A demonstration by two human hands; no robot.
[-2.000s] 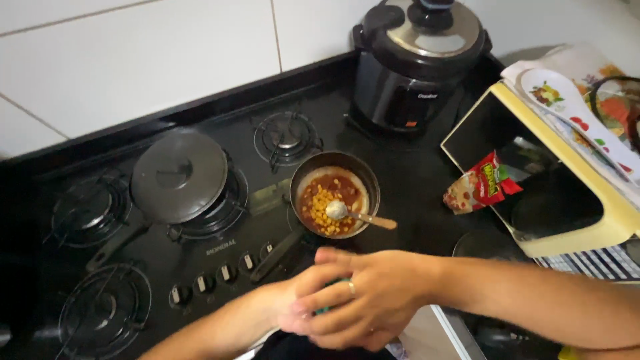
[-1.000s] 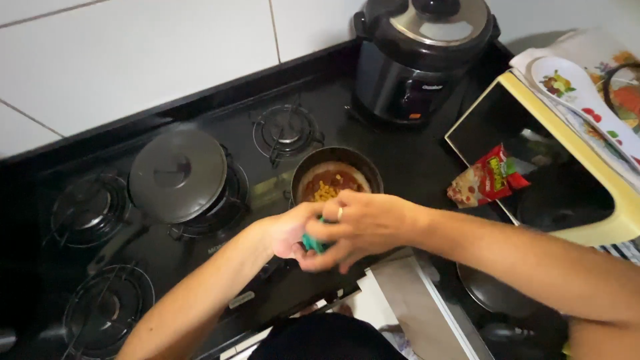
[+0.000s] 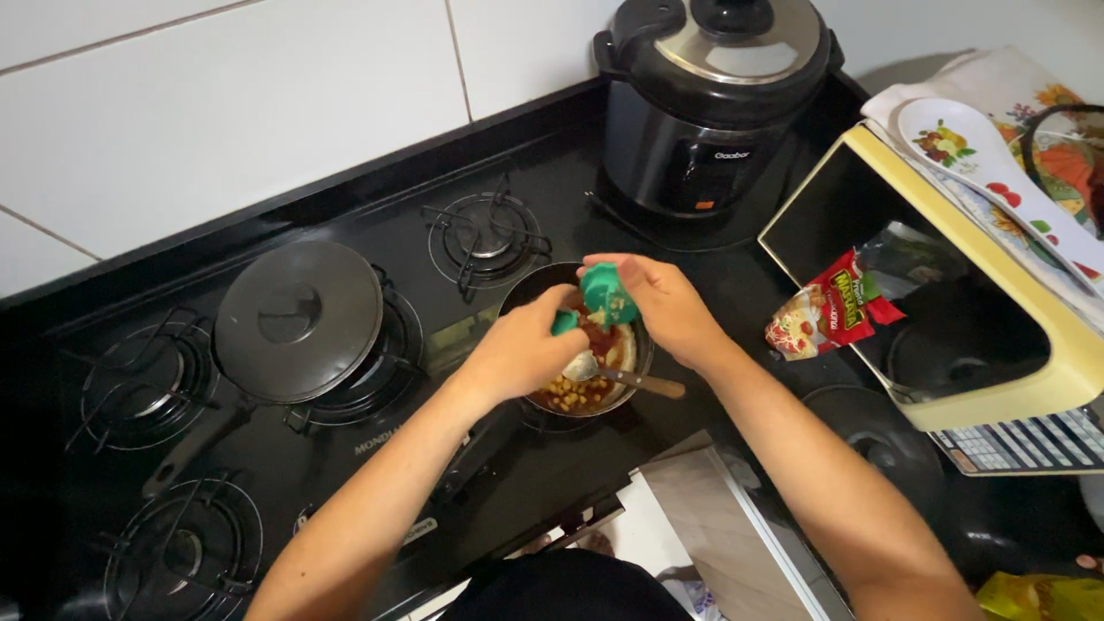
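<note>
Over the open saucepan [image 3: 636, 379], my right hand [image 3: 660, 302] holds a round green piece [image 3: 609, 295] with pale crumbs on its inner face. My left hand [image 3: 530, 345] grips a second green piece [image 3: 564, 322] beside it. Whether the two are halves of one container I cannot tell. The pan holds red sauce and yellow corn kernels [image 3: 571, 395]. A metal spoon with a wooden handle [image 3: 642, 382] lies across it, handle over the right rim. My hands hide part of the pan.
A lidded pan [image 3: 297, 323] sits on the left of the black gas stove [image 3: 509, 479]. An electric pressure cooker [image 3: 703, 129] stands behind. At right, an opened tomato sauce pouch [image 3: 828, 310] lies near a yellow-framed microwave [image 3: 992, 405] bearing a spoon rest [image 3: 949, 147]. A drawer or door [image 3: 720, 517] is below.
My hands, together in front of the pan before, are now over it and apart. The green item, mostly hidden between them earlier, now shows as two pieces, one in each hand.
</note>
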